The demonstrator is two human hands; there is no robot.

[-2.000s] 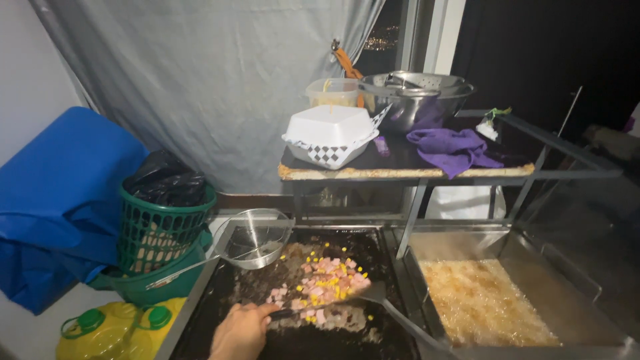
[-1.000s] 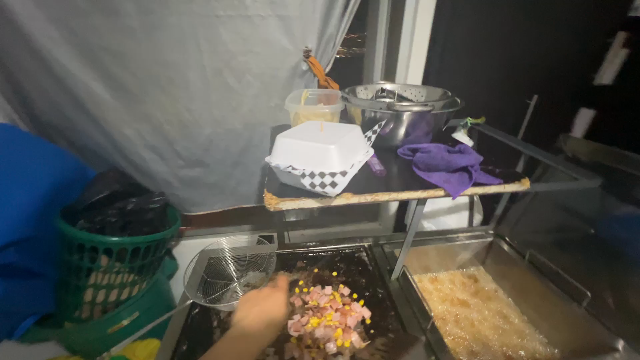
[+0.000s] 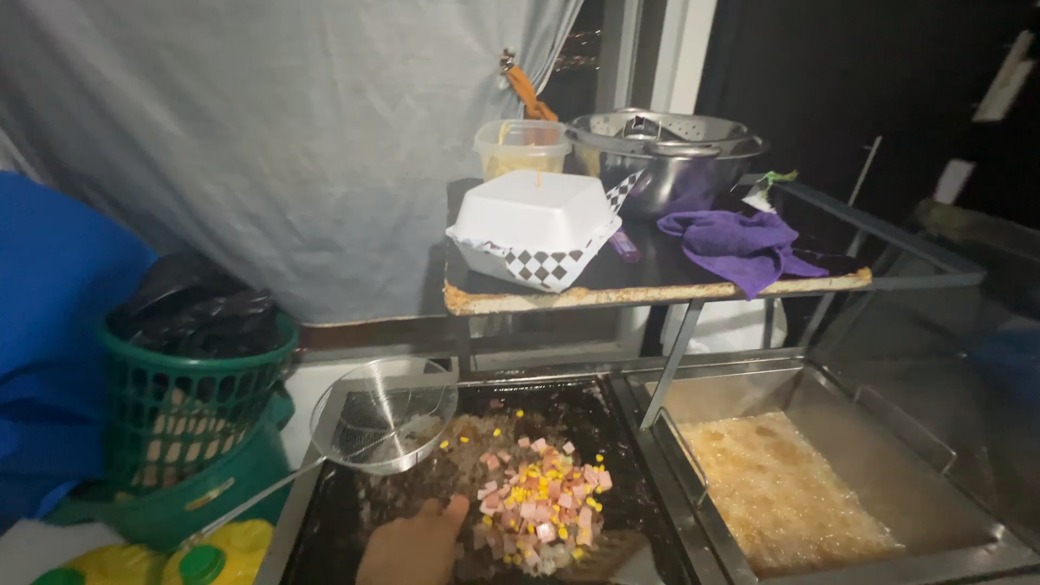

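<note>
My left hand [image 3: 414, 544] is low over the dark griddle [image 3: 357, 504], just left of a heap of diced pink meat, apparently ham, with yellow corn kernels [image 3: 540, 504]. Its fingers are blurred, and whether they hold anything is unclear. A blurred spatula blade [image 3: 621, 559] lies at the heap's lower right; my right hand is out of view. A round wire-mesh skimmer [image 3: 386, 414] rests over the griddle's back left corner, its handle running down to the left.
Right of the griddle, a fryer [image 3: 788, 487] holds bubbling oil. Above stands a shelf [image 3: 528, 302] with a white foam box [image 3: 536, 223], a plastic tub [image 3: 520, 150], steel bowls [image 3: 670, 162] and a purple cloth [image 3: 739, 244]. At left are a green basket [image 3: 195, 366] and yellow jugs [image 3: 236, 552].
My left hand has come away from the meat and corn, to their left. The spatula, earlier at the heap's right side, is now at its lower right. The view has shifted somewhat.
</note>
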